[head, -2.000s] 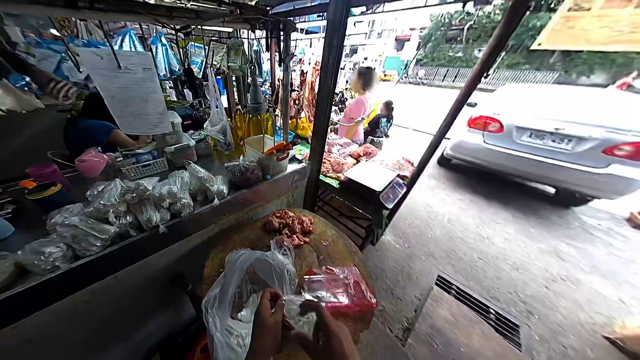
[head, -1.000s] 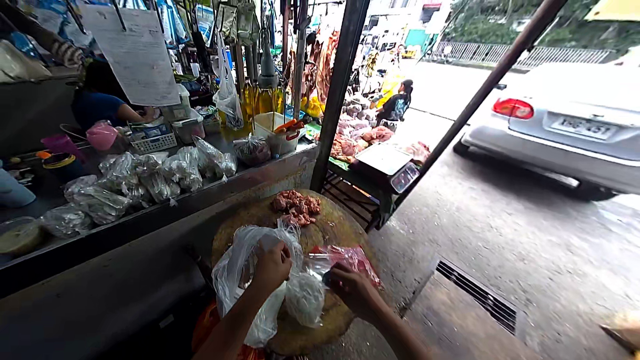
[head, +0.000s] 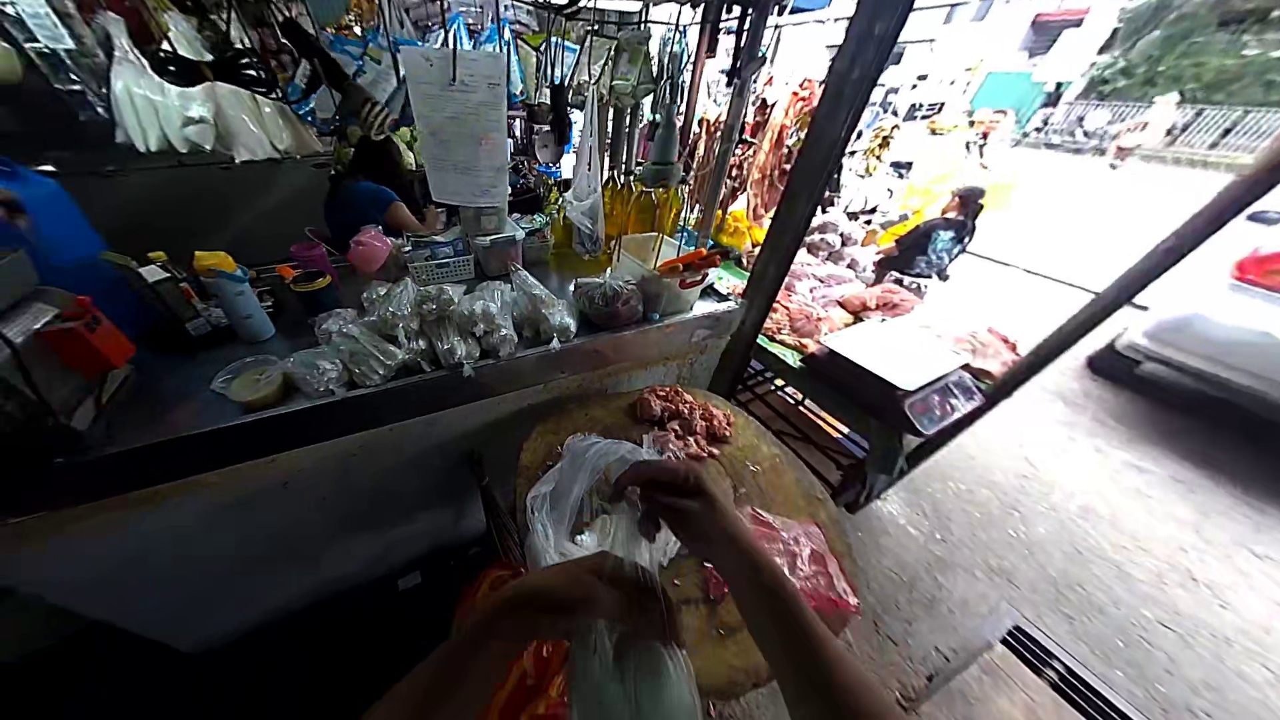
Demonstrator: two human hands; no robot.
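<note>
A round wooden chopping block [head: 775, 460] bears a pile of cut raw meat [head: 685, 418] at its back. On its left part lies a clear plastic bag [head: 565, 490], bunched and crumpled. My right hand [head: 685, 500] pinches plastic film over this bag. Blurred and lower, my left hand [head: 620, 600] is closed on a whitish, filled plastic bag [head: 635, 675] that hangs toward the bottom edge. To the right of my right forearm, a red-tinted plastic bag [head: 805, 570] rests on the block.
A metal counter [head: 590, 355] behind the block holds several knotted clear bags [head: 400, 315], a bowl [head: 250, 382] and a white tub [head: 660, 280]. At right stand a digital scale [head: 905, 365] beside raw meat [head: 880, 300] and a slanting post [head: 1100, 310]. One person [head: 370, 200] is behind the counter, another [head: 930, 240] outside.
My left hand has moved down toward the bottom edge with the whitish bag. My right hand has gone from beside the red-tinted bag to the crumpled clear bag. The view has swung left.
</note>
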